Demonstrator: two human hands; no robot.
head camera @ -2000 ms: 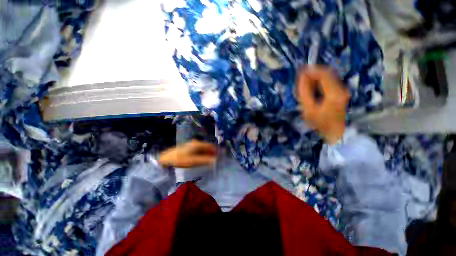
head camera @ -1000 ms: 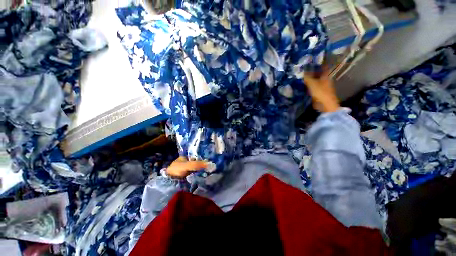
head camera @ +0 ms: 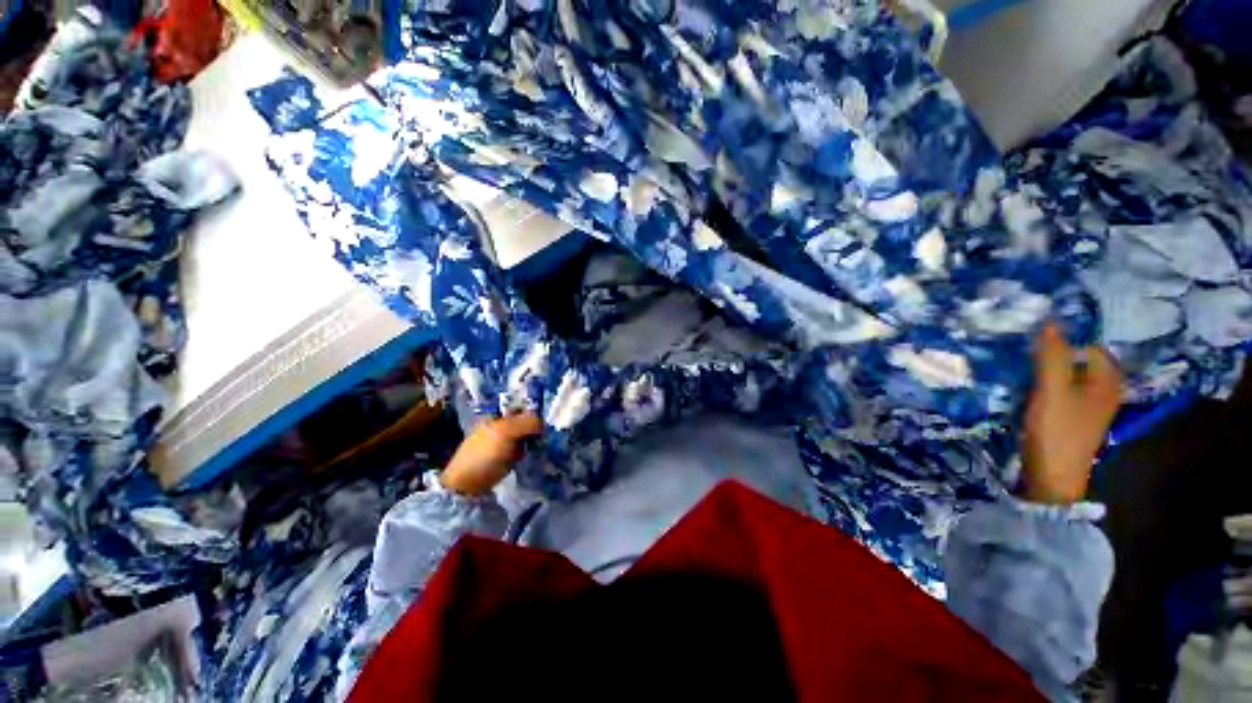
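A blue floral garment piece (head camera: pixel 659 206) lies over the white machine table (head camera: pixel 261 289) and hangs off its front edge toward the lap. My left hand (head camera: pixel 492 451) is shut on the cloth at the lower left. My right hand (head camera: pixel 1068 415) holds the cloth at the right, its fingertips partly hidden by the fabric. A gathered edge of the cloth (head camera: pixel 687 371) stretches between my two hands. The needle area cannot be made out.
Heaped floral and plain pale cloth (head camera: pixel 83 330) lies left of the table. More floral cloth (head camera: pixel 1167 275) is at the right. A tray with plastic-wrapped items (head camera: pixel 124 659) is at lower left. Something red (head camera: pixel 181 39) is at the top left.
My right hand has moved right and down, drawing the cloth out wide. My left hand has stayed low at the left, now gripping the cloth. The view has turned and shifted.
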